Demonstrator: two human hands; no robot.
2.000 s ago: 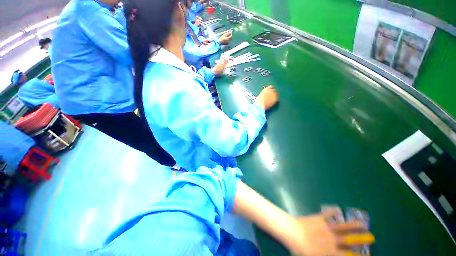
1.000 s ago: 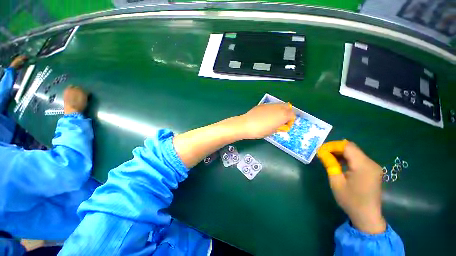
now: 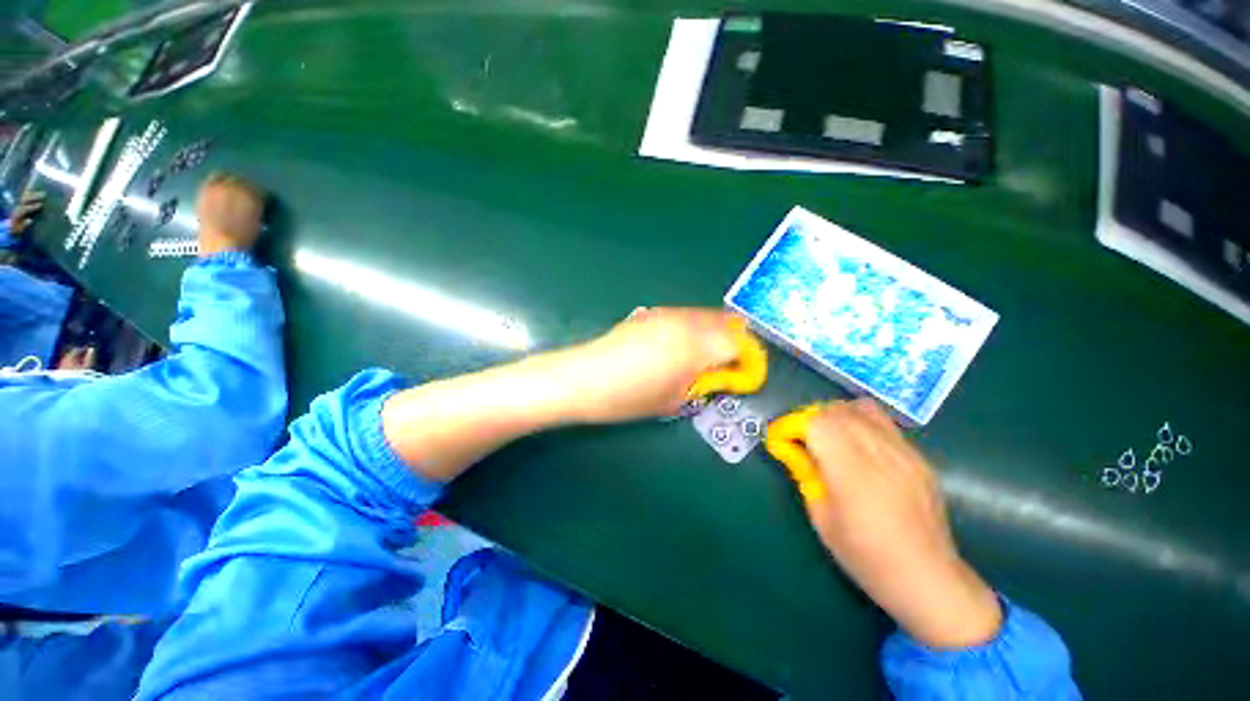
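Observation:
A small grey camera lens plate (image 3: 729,430) with ringed round holes lies on the dark-green bench, between my hands. My left hand (image 3: 675,362), with yellow-orange finger cots, is at the plate's upper left edge and partly covers what lies beneath it. My right hand (image 3: 877,490), also with finger cots, is just right of the plate, its cot-covered fingers bent close together. Whether either hand pinches a tiny piece cannot be told. The white parts tray (image 3: 898,394) with blue and whitish bits lies just beyond my hands.
Small loose rings (image 3: 1149,463) lie at the right. Black panels on white sheets lie at the back (image 3: 877,103) and far right (image 3: 1193,192). A neighbour's hand (image 3: 230,212) and blue sleeve are at the left, near pale perforated strips (image 3: 117,185).
My left hand has left the tray and come down to the plates. My right hand has moved left, from beside the tray to the plate. The view has shifted, too.

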